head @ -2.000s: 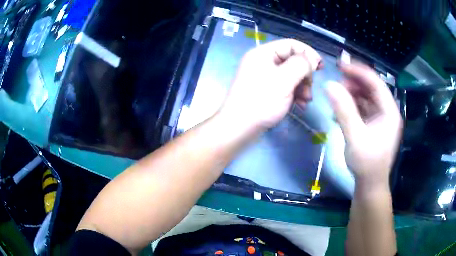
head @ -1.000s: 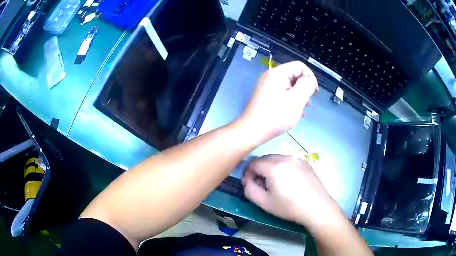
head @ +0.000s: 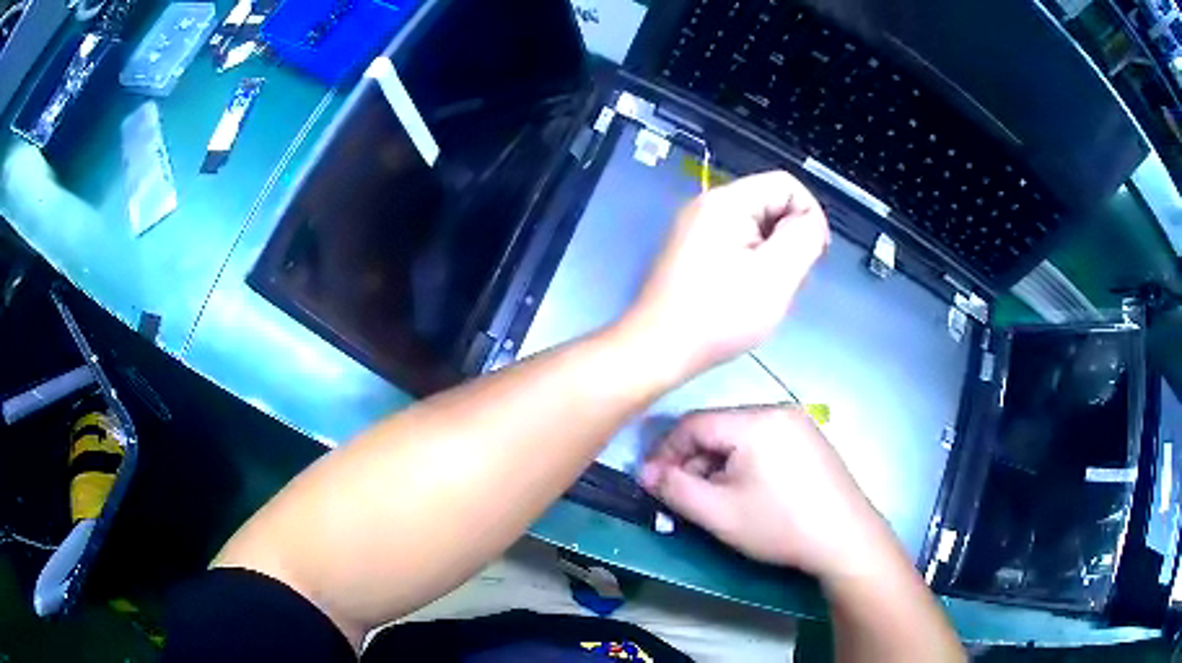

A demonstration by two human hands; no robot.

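Note:
The silver-grey display back cover (head: 881, 350) lies in its black frame in front of me. A thin cable (head: 774, 374) crosses it, with yellow tape (head: 818, 413) on it near my right hand and more by the top left corner. My left hand (head: 745, 253) is over the upper middle of the panel, fingers curled together; whether they hold anything is hidden. My right hand (head: 752, 479) is at the panel's near edge, thumb and fingertips close together; I cannot tell if something is between them. A small white tab (head: 664, 522) sits below its fingertips.
The black keyboard base (head: 856, 117) lies beyond the cover. Glossy black screens lie left (head: 402, 220) and right (head: 1050, 453). A blue parts tray (head: 331, 33), a clear plastic box (head: 169, 49) and small loose parts are at the far left of the green bench (head: 259, 369).
My right hand moved from the panel's right side to its near edge, while my left hand stayed over the upper middle. The view has turned. In the last second both hands moved little.

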